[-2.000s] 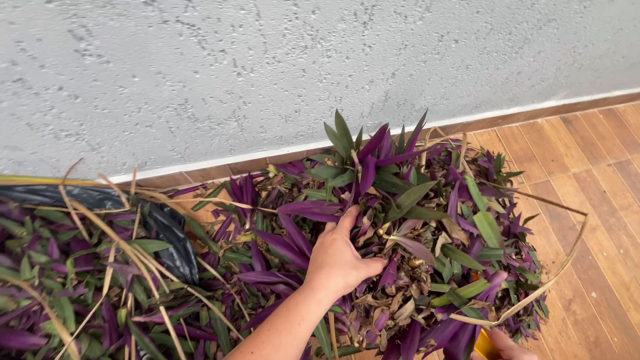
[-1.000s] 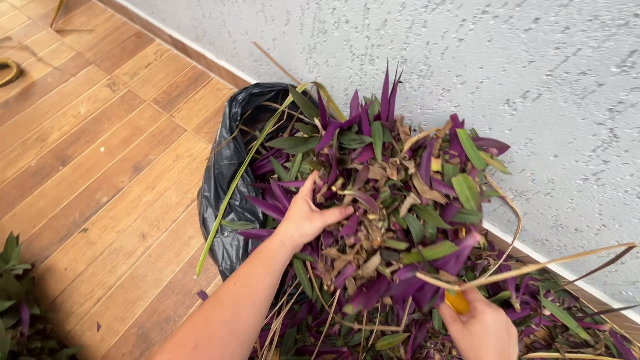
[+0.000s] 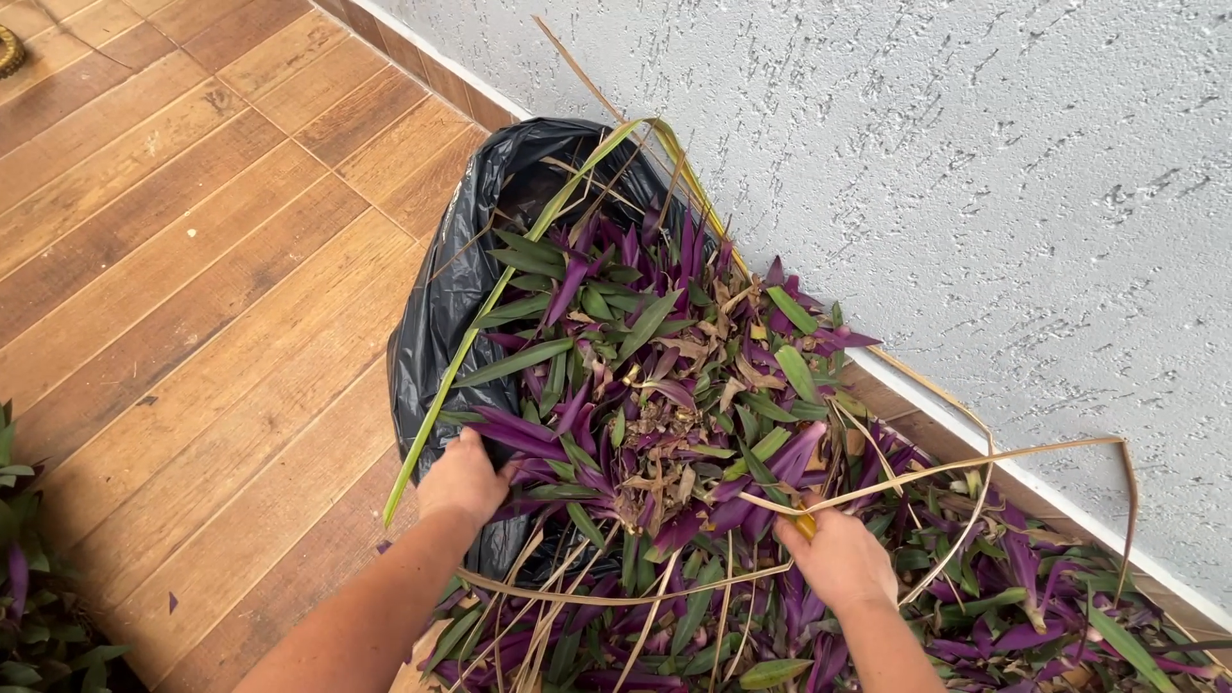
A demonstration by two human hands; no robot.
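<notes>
A black plastic bag (image 3: 438, 337) lies open against the wall, its mouth filled by a heap of purple and green plant cuttings (image 3: 664, 385) with dry brown leaves among them. At the bag's near left edge, my left hand (image 3: 467, 481) touches the purple leaves, its fingertips partly hidden. My right hand (image 3: 837, 553), at the heap's near right side, grips a yellow object (image 3: 804, 522), mostly hidden by hand and leaves. Long dry leaf strips (image 3: 962, 464) cross near my right hand, and one long green-yellow leaf (image 3: 462, 361) hangs over the bag.
More cuttings (image 3: 1020, 606) lie on the floor along the foot of the textured grey wall (image 3: 962, 192). Leafy plants (image 3: 43, 597) stand at the lower left on the wood-look tile floor (image 3: 221, 318). Part of a coiled yellowish object (image 3: 10, 50) shows at the upper left.
The view has swung from the floor heap to the bag. The armful of cuttings now rests at the bag's mouth, and my left hand has moved from the middle of the cuttings to their left side.
</notes>
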